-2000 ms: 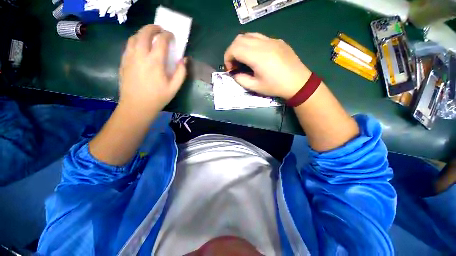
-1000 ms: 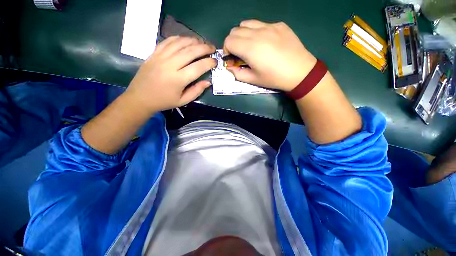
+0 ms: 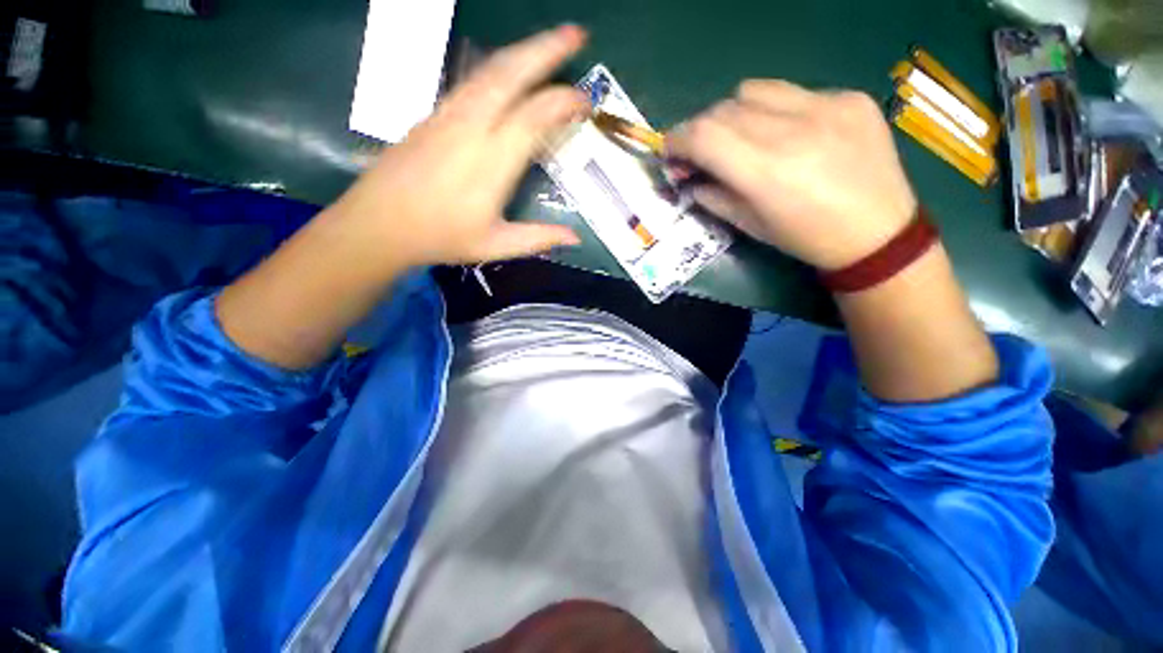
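Note:
A silver-white phone housing point(image 3: 610, 191) lies slanted on the dark green mat in front of me, with a small orange part and a green patch toward its lower end. An orange-yellow flex cable point(image 3: 628, 132) lies at its upper end and reaches to my right fingertips. My right hand point(image 3: 791, 172), with a dark red wristband, has its fingers closed at the housing's right side; what they grip is hidden. My left hand point(image 3: 459, 160) is blurred, its fingers spread and empty, at the housing's left side.
A white sheet point(image 3: 402, 70) lies at the upper left of the work. A pile of flex cables point(image 3: 946, 117) lies at right. Beyond it are an open phone housing point(image 3: 1041, 128), another housing point(image 3: 1112, 245) and clear bagged parts point(image 3: 1148, 271).
The housing has turned from level to slanted and is more uncovered. My left hand has opened and come off its upper end. My right hand has moved right. The white sheet was set down earlier.

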